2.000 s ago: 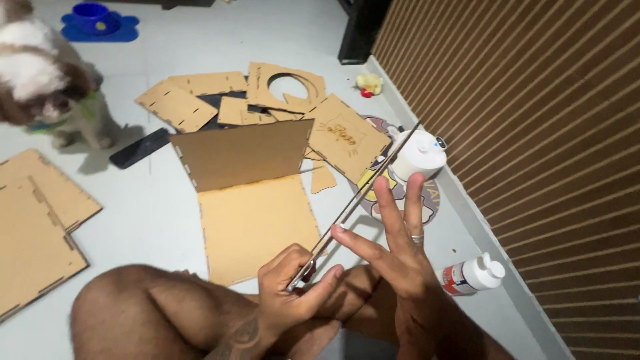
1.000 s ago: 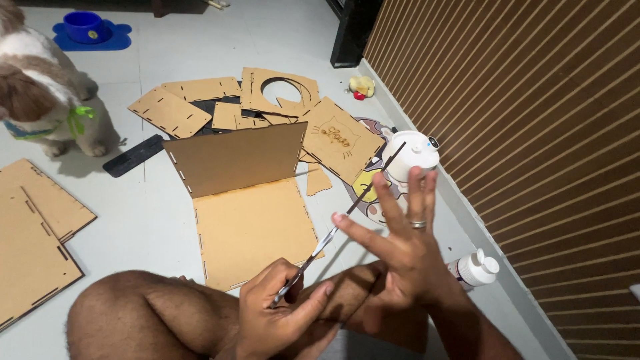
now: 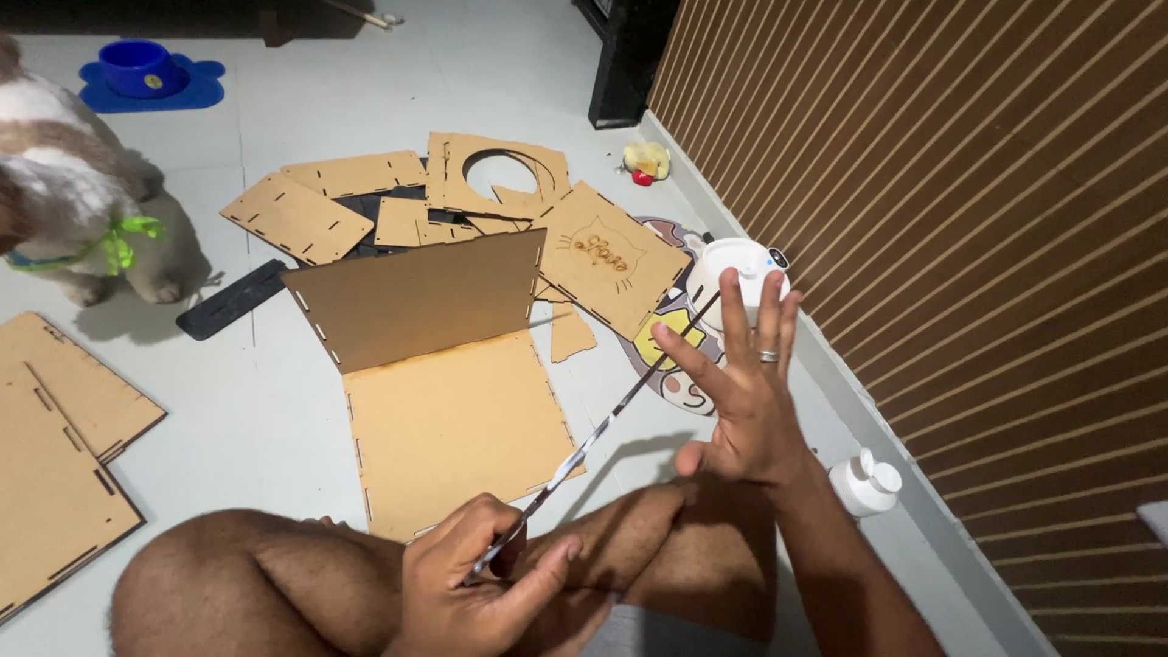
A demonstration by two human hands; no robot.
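Observation:
My left hand (image 3: 484,575) grips the near end of a thin fiberboard panel (image 3: 630,392), seen edge-on, with white glue smeared along part of its dark edge. My right hand (image 3: 744,392), a ring on one finger, is spread with its fingers apart; the index fingertip is near the panel's far part, and whether it touches cannot be told. Beyond my legs, one fiberboard panel (image 3: 456,420) lies flat and another (image 3: 429,301) stands upright along its far edge. A white squeeze bottle (image 3: 865,484) with its flip cap raised is right of my right forearm.
Several slotted panels (image 3: 319,219) are piled behind, one engraved with a cat face (image 3: 611,260). More boards (image 3: 55,474) lie at left. A dog (image 3: 82,182) stands near a blue bowl (image 3: 137,68). A white round device (image 3: 730,274) sits on a patterned mat (image 3: 648,365) by the slatted wall (image 3: 958,228).
The panel in my left hand has turned further edge-on, and white glue shows along its edge. My right hand's fingers have spread wider. The dog has shifted left, partly out of view.

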